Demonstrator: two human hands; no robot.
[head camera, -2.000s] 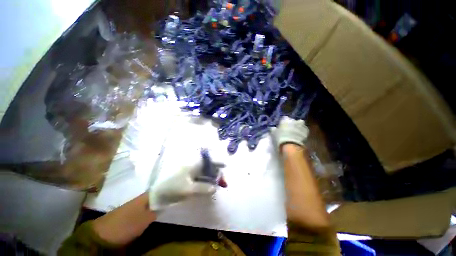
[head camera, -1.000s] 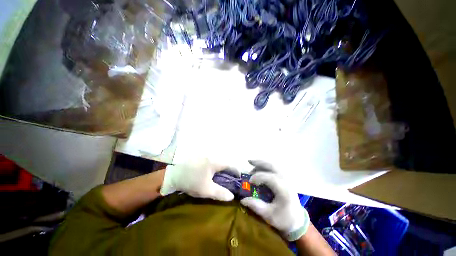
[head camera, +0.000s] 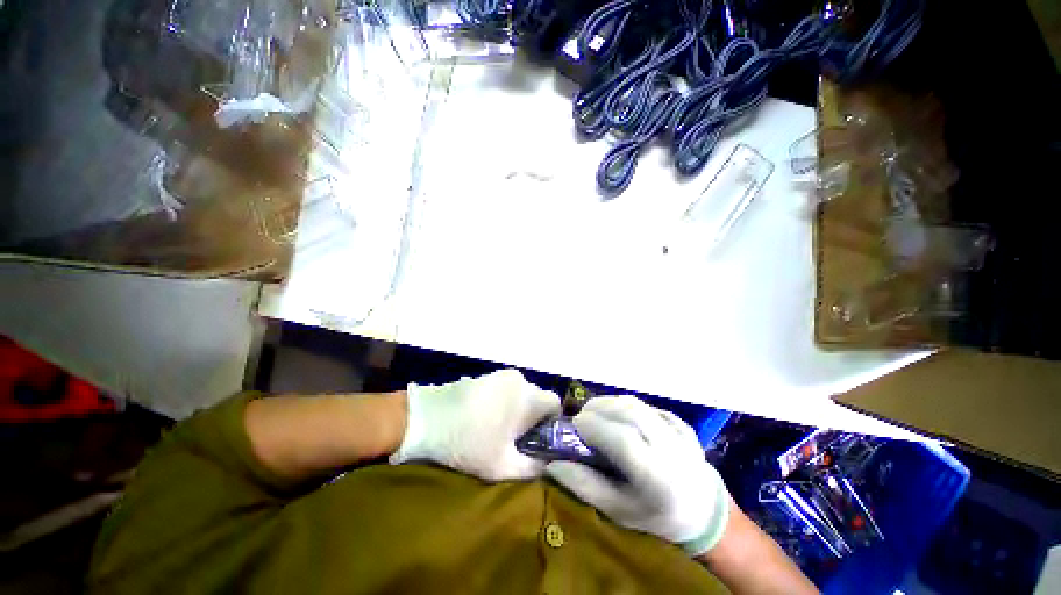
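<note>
My left hand (head camera: 479, 425), in a white knit glove, holds the left end of a small dark unit (head camera: 563, 441) close to my body, below the table's front edge. My right hand (head camera: 647, 467), also gloved, grips its right end. The fingers cover most of the unit, and a shiny grey-purple face shows between them. Dark grey-blue coiled cables (head camera: 681, 99) lie heaped at the back of the white table (head camera: 559, 267).
A clear plastic case (head camera: 730, 190) lies right of centre on the table. More clear plastic lies at the left (head camera: 262, 70) and right (head camera: 908, 233). A blue bin (head camera: 931, 494) with shiny pieces stands below at lower right. A cardboard flap (head camera: 966, 401) is at the right.
Two seconds ago my right hand was at the cable heap. Since one second ago both hands stay on the unit; its orange and green marks no longer show. The view has tilted down.
</note>
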